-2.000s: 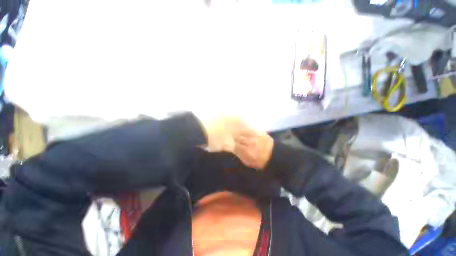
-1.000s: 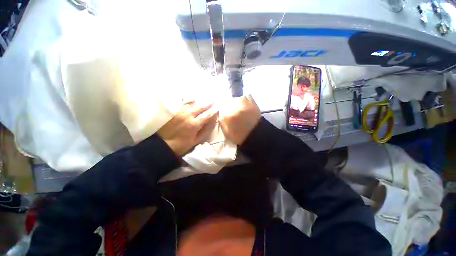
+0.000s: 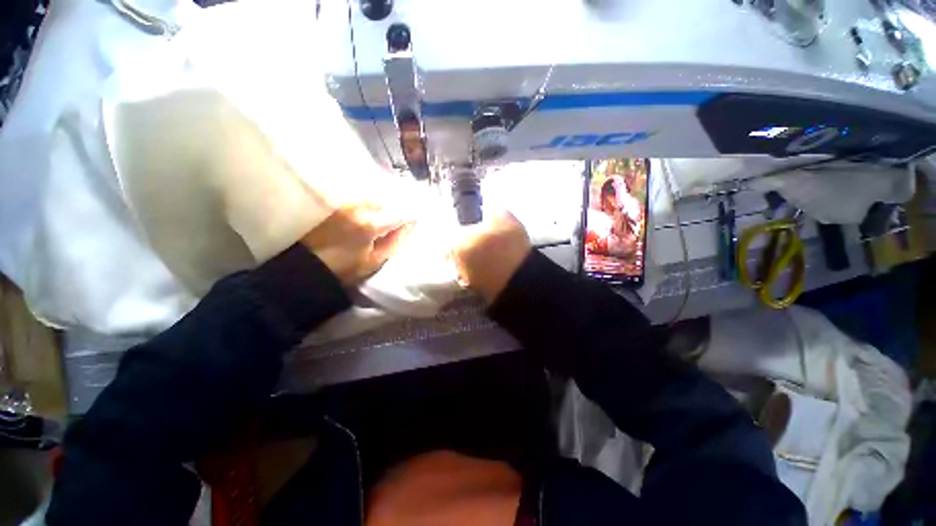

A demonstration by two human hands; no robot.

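Observation:
The off-white garment point(image 3: 195, 175) lies heaped on the table left of the needle and runs under the machine head. The sewing machine point(image 3: 657, 87) is white with a blue stripe and "JACK" lettering. My left hand point(image 3: 354, 241) is on the cloth left of the needle area, fingers towards it. My right hand point(image 3: 493, 252) is closed on the cloth edge just right of and below the needle area. The presser foot and the seam are lost in glare and partly hidden by the machine head.
A smartphone point(image 3: 616, 221) with a lit video stands right of my right hand. Yellow-handled scissors point(image 3: 770, 262) and a slim teal tool point(image 3: 727, 238) lie further right. Off-white cloth point(image 3: 842, 401) hangs below the table edge point(image 3: 411, 349) at lower right.
The machine head has come into view since the glare-washed first frame. Since one second ago, my left hand has moved slightly left, and the bunched cloth below the hands looks flatter.

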